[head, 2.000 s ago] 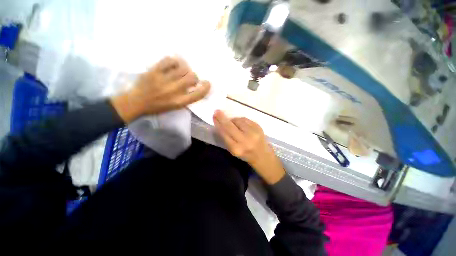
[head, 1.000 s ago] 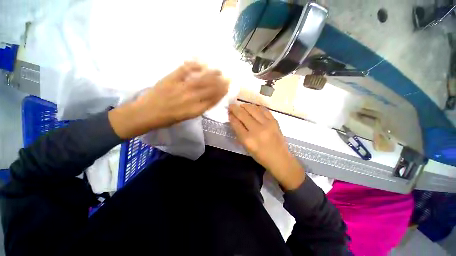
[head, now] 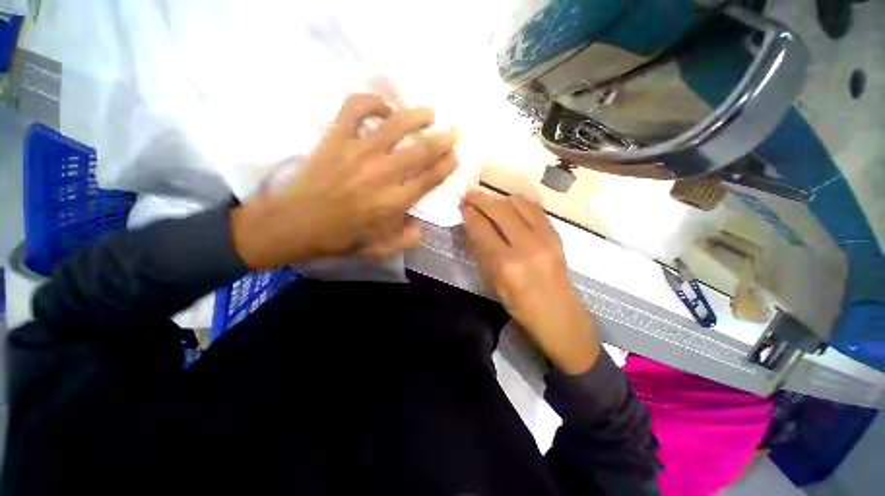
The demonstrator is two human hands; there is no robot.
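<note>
White fabric [head: 223, 77], large and overexposed, is spread over the machine table at the left and hangs over its front edge. My left hand [head: 364, 184] lies on the fabric with bent fingers and grips part of it. My right hand [head: 514, 247] is at the table's front edge, its fingertips pinching the fabric edge left of the thin dark slot. The sewing machine head [head: 640, 77], blue and metallic, stands just beyond my hands. Glare hides the needle area.
Dark-blue thread snips [head: 691, 293] lie right of my right hand beside a tan scrap [head: 748, 302]. A metal fitting [head: 776, 339] sits at the table edge. Blue baskets [head: 66, 194] stand at the left. Pink fabric [head: 704, 421] hangs below the table. The grey ruler edge [head: 640, 325] runs along the front.
The view has shifted, and the machine head shows larger. My left hand has come from above the fabric edge to a spread, bent grip on the fabric. My right hand stays by the fabric edge.
</note>
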